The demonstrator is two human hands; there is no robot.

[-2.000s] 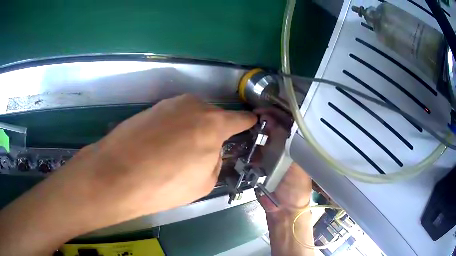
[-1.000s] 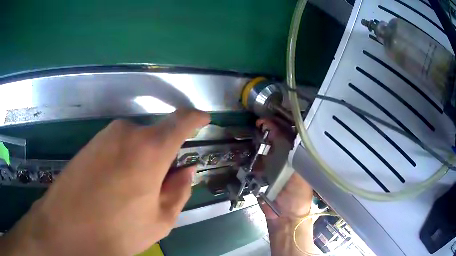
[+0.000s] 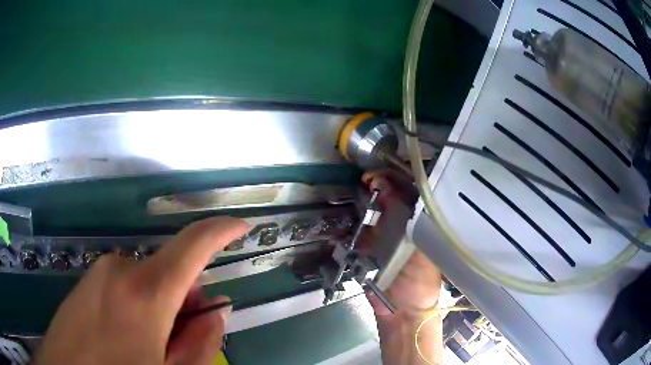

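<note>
My left hand (image 3: 135,299) is at the lower left, over the carrier strip. A thin dark rod, like a hex key (image 3: 205,308), is pinched between its thumb and fingers; its index finger points right over the strip. The metal fixture (image 3: 350,260), with silver rods and dark blocks, stands at the centre right beside the white housing. My right hand (image 3: 410,285) reaches up from below behind the fixture, with fingertips by its upper rod; its grip is partly hidden. The carrier strip (image 3: 300,230) holds a row of round parts and runs towards the fixture.
The white slotted housing (image 3: 528,178) fills the right side, with a clear hose (image 3: 410,93) and a grey cable across it. A yellow-ringed metal cylinder (image 3: 367,139) sits above the fixture. A curved metal rail (image 3: 214,139) crosses the green surface (image 3: 200,50). Wires lie lower right.
My left hand has drawn back from the fixture to the lower left, uncovering the strip and the dark rod in its fingers. My right hand has stayed at the fixture.
</note>
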